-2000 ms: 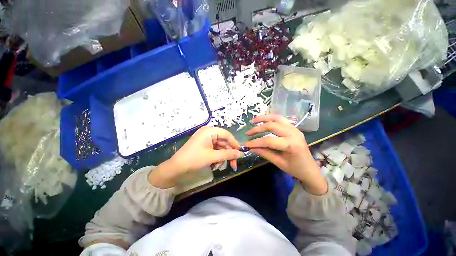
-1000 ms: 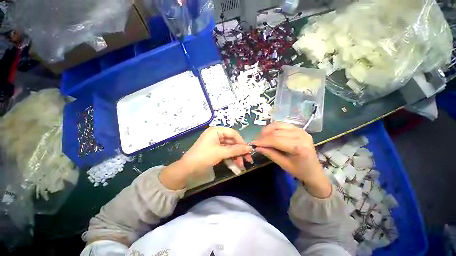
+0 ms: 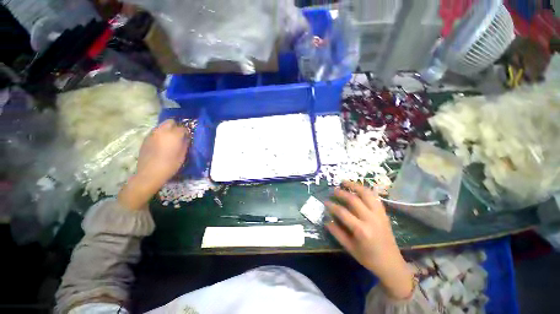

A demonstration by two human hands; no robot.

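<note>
My left hand (image 3: 163, 150) reaches into the small blue bin of dark metal pins (image 3: 191, 126) at the left. Its fingertips are blurred and partly hidden, so I cannot tell if they hold a pin. My right hand (image 3: 360, 224) is over the bench at the front of the white strip heap (image 3: 362, 160), palm down with fingers apart and nothing visible in it. A white square unit (image 3: 312, 210) lies on the green bench just left of its fingers. A thin dark tool (image 3: 250, 218) lies left of the unit.
A long cream bar (image 3: 253, 237) lies at the bench edge. The white tray (image 3: 264, 148) is at centre, small white pieces (image 3: 183, 191) at its left. A clear box (image 3: 428, 184) with a cable stands right. A blue crate (image 3: 500, 276) is below, a fan (image 3: 482, 40) behind.
The hands were together over the front of the bench; now they are apart, the left at the pin bin. The white unit now lies on the bench. The view has turned and shifted.
</note>
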